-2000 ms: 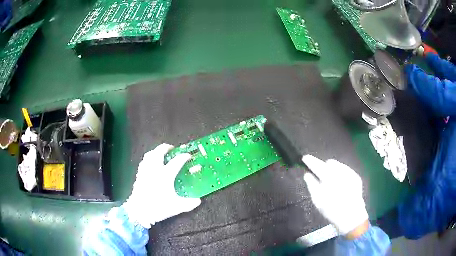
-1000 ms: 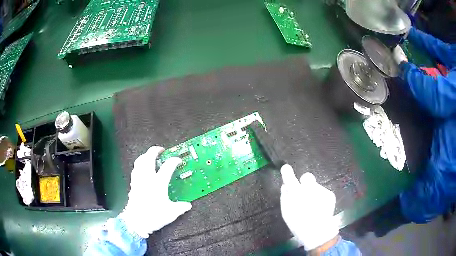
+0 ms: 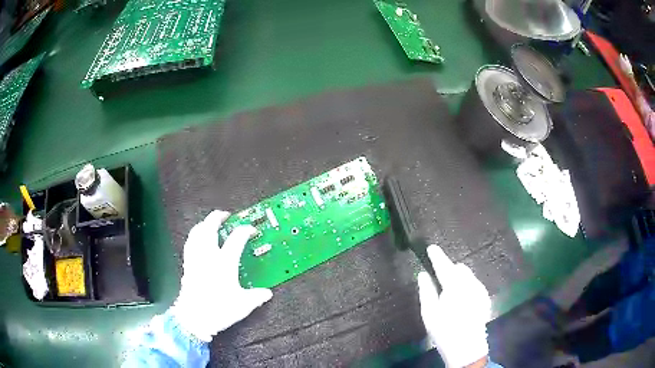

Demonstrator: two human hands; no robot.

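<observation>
A green circuit board [image 3: 316, 223] lies tilted on the dark foam mat [image 3: 287, 136], small parts and white connectors facing up. My left hand [image 3: 219, 280], in a white glove, holds its left end, thumb and fingers on opposite edges. My right hand [image 3: 456, 309], also gloved in white, grips the handle of a black brush [image 3: 403, 212]. The brush head is at the board's right end; whether it touches the board is unclear.
A black divided tray [image 3: 140, 251] with a white bottle [image 3: 100, 192] and yellow sponge [image 3: 70, 276] stands left. A round metal can [image 3: 513, 104] and crumpled white cloth [image 3: 549, 188] are right. A large board panel [image 3: 161, 36] and smaller board [image 3: 409, 30] lie across the bench.
The brush has moved from over the board's right part to its right end, with my right hand. The blue-sleeved arms by the can have left; a blue garment remains at the lower right.
</observation>
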